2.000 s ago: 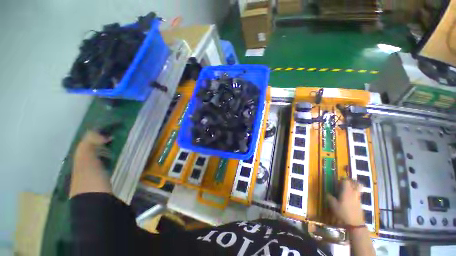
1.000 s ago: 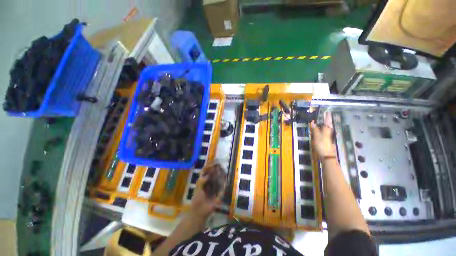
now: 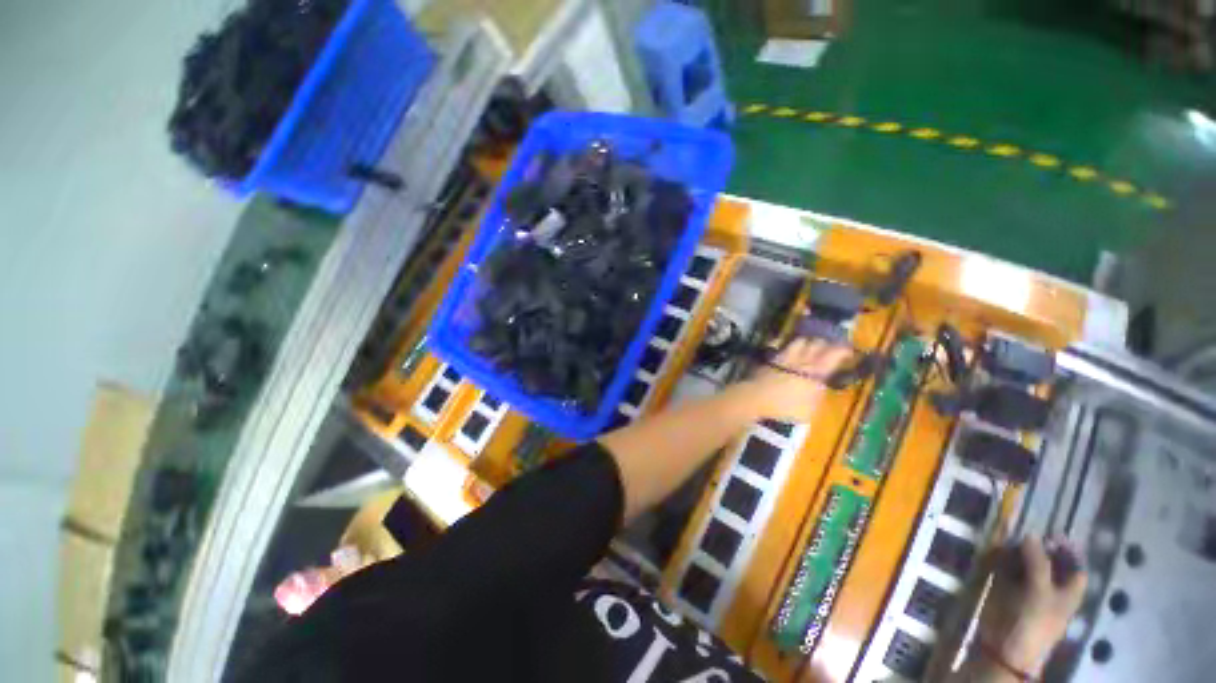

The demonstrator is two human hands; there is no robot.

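Note:
An orange tray (image 3: 854,496) lies in front of me, with white slot rows and green connector boards (image 3: 824,567) along its middle. My left hand (image 3: 798,379) is on the upper left row, its fingers over a dark power adapter there, with a thin cord at the fingers. Another adapter (image 3: 834,304) sits just above it. Several black adapters (image 3: 1011,406) sit at the top of the right row, their cords bunched towards the centre. My right hand (image 3: 1038,607) is blurred at the lower right, by the tray's right edge; a dark spot shows at its fingertips, and its grip is unclear.
A blue basket (image 3: 451,310) heaped with black adapters rests over the trays at left. Another full basket (image 3: 350,114) stands beyond the aluminium rail (image 3: 314,354). Loose adapters lie on the green belt (image 3: 200,414). A grey perforated plate (image 3: 1147,520) is at right; a blue stool (image 3: 683,60) stands behind.
The view has turned. My left hand has moved from the tray's lower left side to its upper left row. My right hand has moved from the upper right row down to the lower right.

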